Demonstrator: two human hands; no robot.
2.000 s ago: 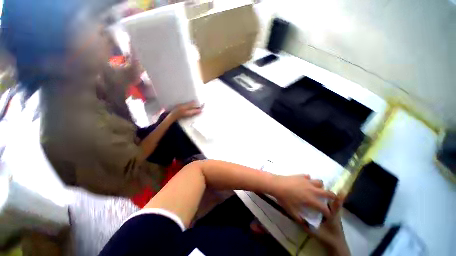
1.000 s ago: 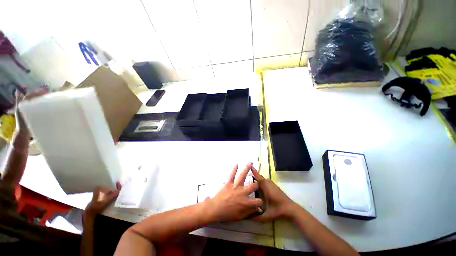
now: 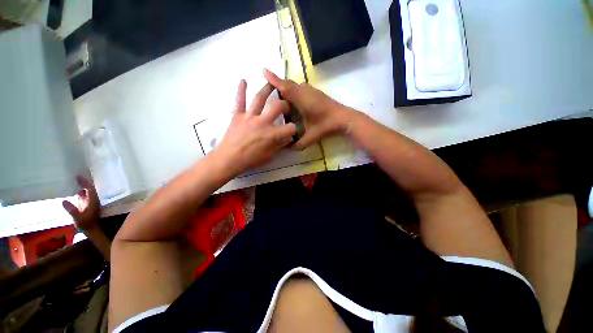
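Observation:
My left hand (image 3: pixel 259 132) and my right hand (image 3: pixel 320 116) meet over the bench near its front edge. A small dark piece (image 3: pixel 298 123) shows between them. My right hand is curled around its far side. My left fingers are spread and their tips reach the piece; whether they grip it is hidden. A white card with a fine dark outline (image 3: pixel 207 136) lies flat under my left hand and forearm, partly covered.
A black box (image 3: pixel 335 29) stands beyond my right hand, past the yellow tape (image 3: pixel 294 39). A fitted box with a white top (image 3: pixel 435 49) is farther right. At left are a large white block (image 3: pixel 36 117), a coworker's hand (image 3: pixel 84 207), a white tray (image 3: pixel 107 162) and a black mat (image 3: pixel 162 32).
The view has tilted down and moved closer, so the wall and the row of black boxes have left it. My hands stay together around the small dark piece.

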